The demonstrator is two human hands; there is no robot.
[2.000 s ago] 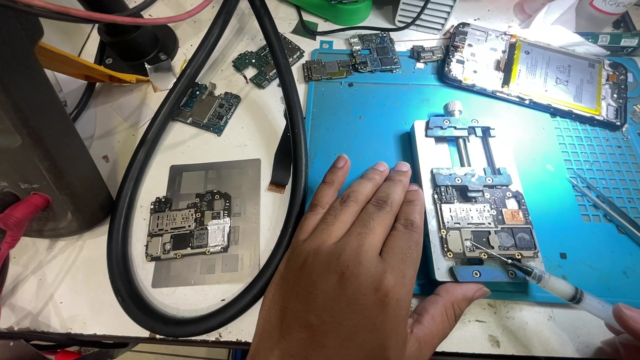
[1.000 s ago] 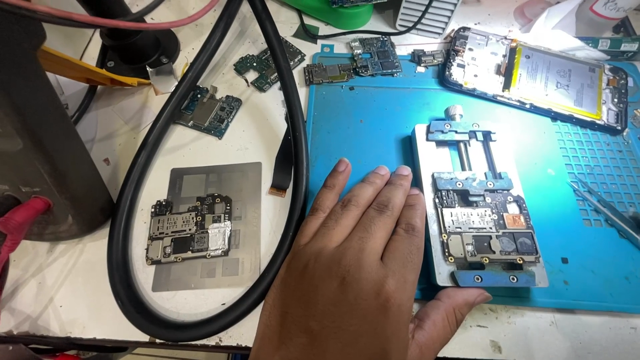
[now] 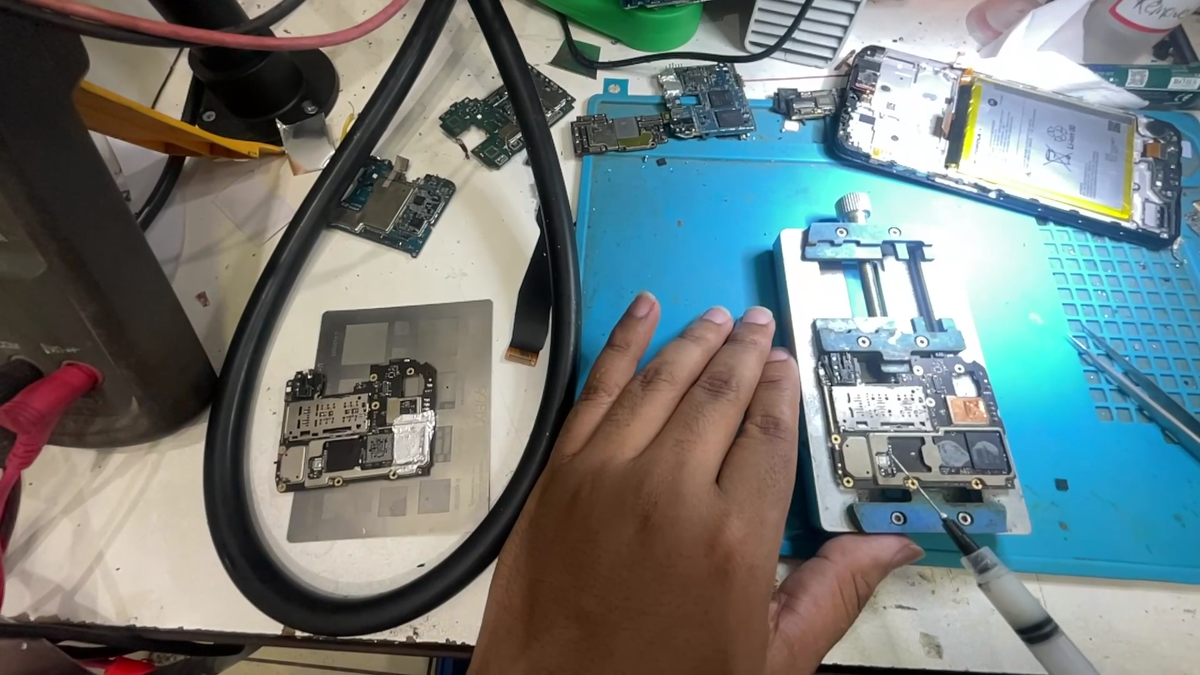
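Note:
My left hand (image 3: 680, 469) lies flat, palm down, with its fingers slightly apart. Its index finger is along the left side of a metal circuit board holder (image 3: 797, 375), and its thumb is by the holder's lower edge. Clamped between the holder's blue jaws is a phone logic board (image 3: 923, 422). From the lower right a syringe (image 3: 1027, 600) reaches in, its thin needle over the lower left part of that board; whether the tip touches cannot be told. My right hand is out of view.
A second logic board (image 3: 356, 427) lies on a metal stencil (image 3: 389, 520), ringed by a thick black cable (image 3: 225, 403). An opened phone (image 3: 1012, 141) is on the blue mat (image 3: 675, 216), with tweezers (image 3: 1139, 389) at the right. More boards (image 3: 398, 206) lie further back.
Two seconds ago the syringe was over the clamped board, with right fingertips showing. One second ago it was out of view; now it is back over the board. My left hand has stayed by the holder.

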